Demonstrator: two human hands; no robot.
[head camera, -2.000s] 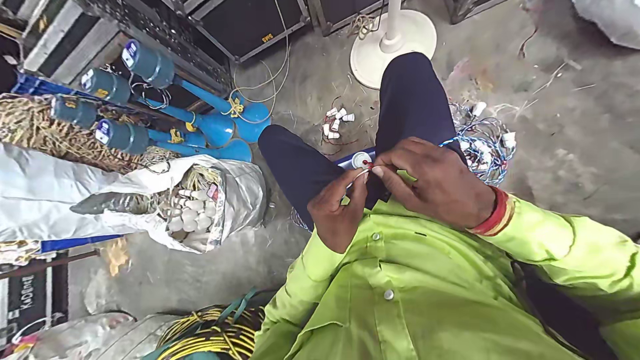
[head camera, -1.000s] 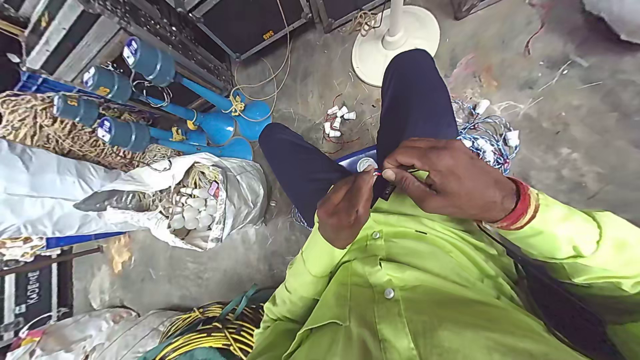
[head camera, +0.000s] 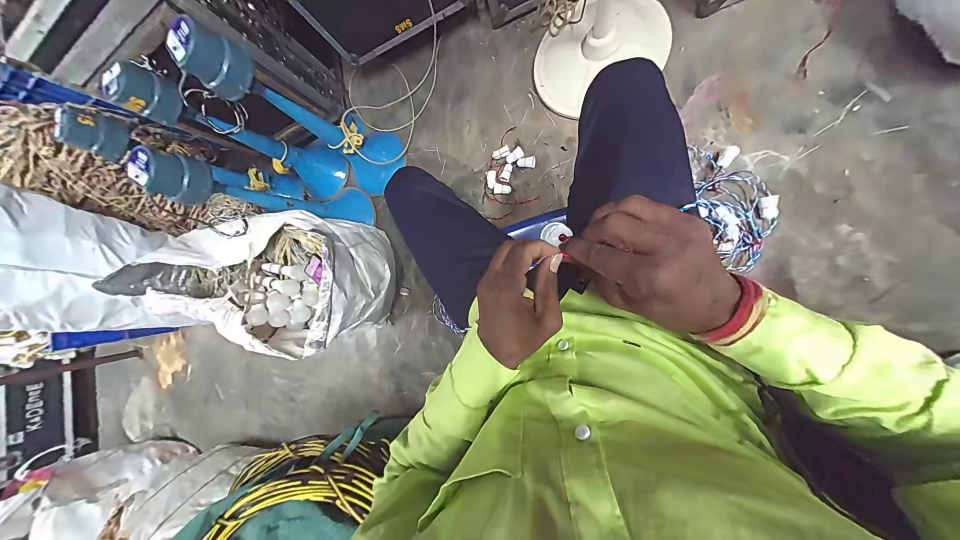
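Note:
Between my thighs, my left hand (head camera: 521, 300) and my right hand (head camera: 652, 259) meet fingertip to fingertip. My left thumb and forefinger pinch a thin wire (head camera: 564, 257) with a red part at its end. The right fingers close on the same small spot, and what they grip is partly hidden. Just beyond the fingertips is a round white fitting (head camera: 555, 233), in front of a blue object (head camera: 529, 225) between my legs. Beside my right knee lies a tangle of blue and white wires (head camera: 731, 217) with white holders. Several small white holders (head camera: 506, 171) lie on the floor ahead.
A white round stand base (head camera: 604, 52) is on the floor ahead. Blue horn-shaped units (head camera: 300, 169) lie to the left, near a white sack (head camera: 360, 277) holding bulbs (head camera: 277, 307). Coiled yellow and black cable (head camera: 307, 480) sits at lower left; black cases (head camera: 375, 26) stand at the top.
Both hands stay together in front of my lap while their fingers shift around the wire. The red wire part now shows between the fingertips.

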